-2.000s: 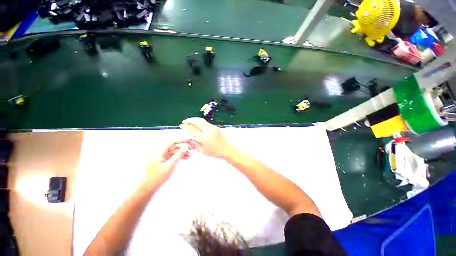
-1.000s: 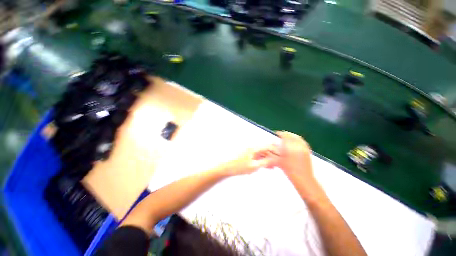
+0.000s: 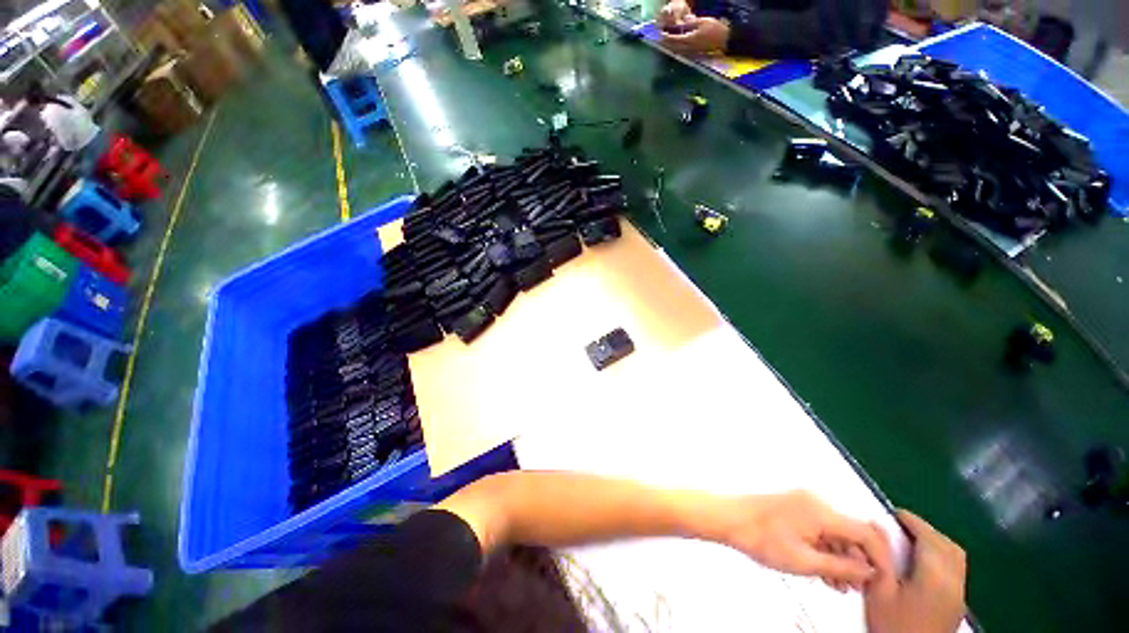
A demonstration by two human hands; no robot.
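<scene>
My left hand (image 3: 811, 539) reaches over the white paper (image 3: 693, 445) at the lower right. Its fingers are curled and meet my right hand (image 3: 926, 579), at the paper's edge beside the belt. No held thing shows, but the overlapping fingers hide what is between them. A single black adapter housing (image 3: 609, 349) lies alone on the tan cardboard (image 3: 495, 383). A heap of black housings (image 3: 495, 247) covers the cardboard's far end, and more housings (image 3: 359, 408) lie in rows in the blue bin (image 3: 242, 408) on the left.
The green conveyor belt (image 3: 792, 284) runs past the paper, with scattered circuit boards (image 3: 709, 220). Across it are another person's hands (image 3: 693, 30), a second dark heap (image 3: 966, 136) and a blue bin (image 3: 1052, 74). Stools (image 3: 74, 359) stand on the floor at left.
The view has swung left, bringing the blue bin and housing heap into full view. My hands now appear at the lower right, still together. The single housing still lies on the cardboard.
</scene>
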